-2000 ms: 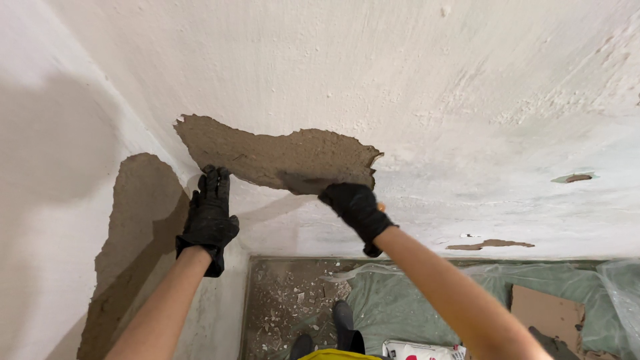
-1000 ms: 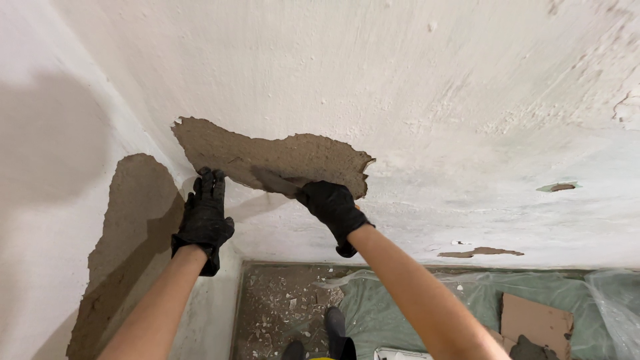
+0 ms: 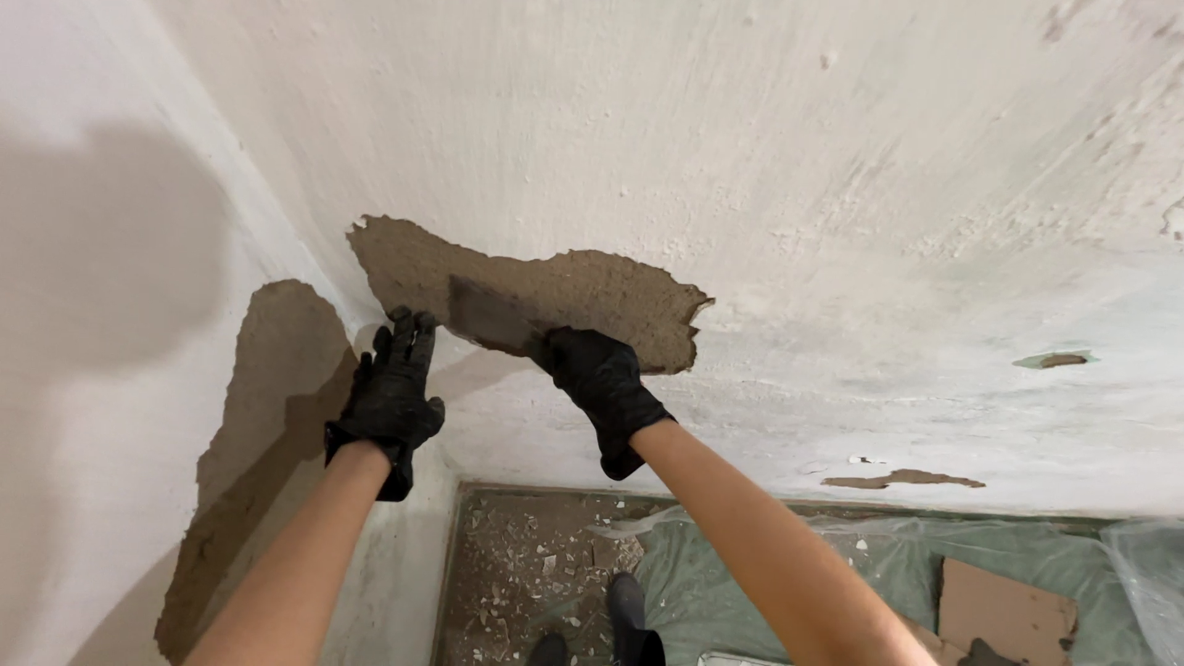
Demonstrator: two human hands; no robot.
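Note:
Both of my hands wear black gloves. My right hand grips a scraper or putty knife, its handle hidden in the fist. The flat dark blade lies against a bare brown patch in the white painted wall, near the patch's lower left edge. To the left, my left hand is spread with fingers up, fingertips at the patch's lower left edge near the corner; it holds nothing. A second tall brown patch runs down the adjoining left wall, partly shadowed and partly behind my left forearm.
Paint flakes litter the brown floor below, near dark boots. Translucent plastic sheeting covers the floor to the right, with a piece of cardboard on it. Smaller damaged spots mark the wall low on the right.
My right hand and the blade have moved left along the brown patch, nearer to my left hand. The left hand stays at about the same place by the corner.

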